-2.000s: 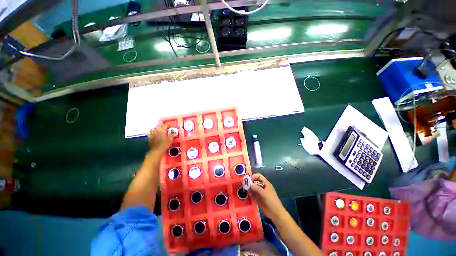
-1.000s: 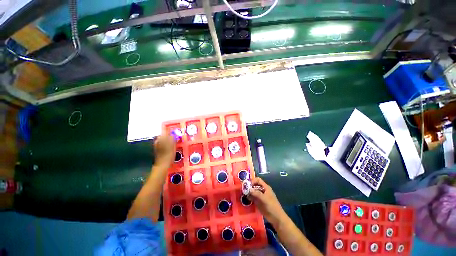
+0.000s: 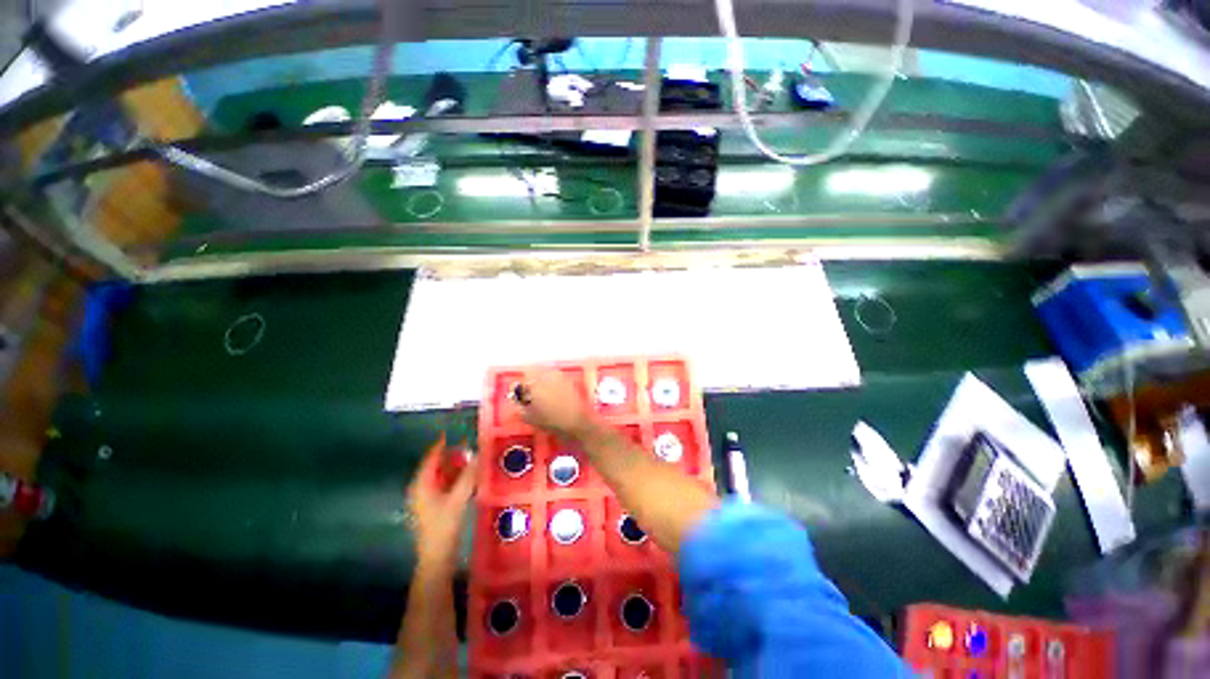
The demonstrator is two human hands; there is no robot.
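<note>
The orange-red parts tray (image 3: pixel 535 566) lies on the bench in front of me, its near end cut off by the picture's bottom edge. White-faced round parts (image 3: pixel 610 390) sit in far pockets; dark-centred round parts (image 3: pixel 568 600) sit in nearer ones. My right hand (image 3: pixel 555 402) reaches across the tray to the far left pocket. A small dark-and-light round part shows at its fingertips; whether it is gripped is unclear. My right forearm hides several pockets. My left hand (image 3: pixel 442 497) is beside the tray's left edge, blurred, with something reddish between its fingers.
A long white sheet (image 3: pixel 624 325) lies behind the tray. A marker (image 3: pixel 737 467) is to its right. Farther right are a crumpled tissue (image 3: pixel 877 463), a calculator (image 3: pixel 1005 501) on paper, a white strip (image 3: pixel 1081 458) and a blue box (image 3: pixel 1112 318). Another parts tray (image 3: pixel 1081 647) is at the lower right.
My right hand has moved from the tray's right side across to its far left pocket. My left hand has left that pocket for a spot outside the left edge. The view has shifted.
</note>
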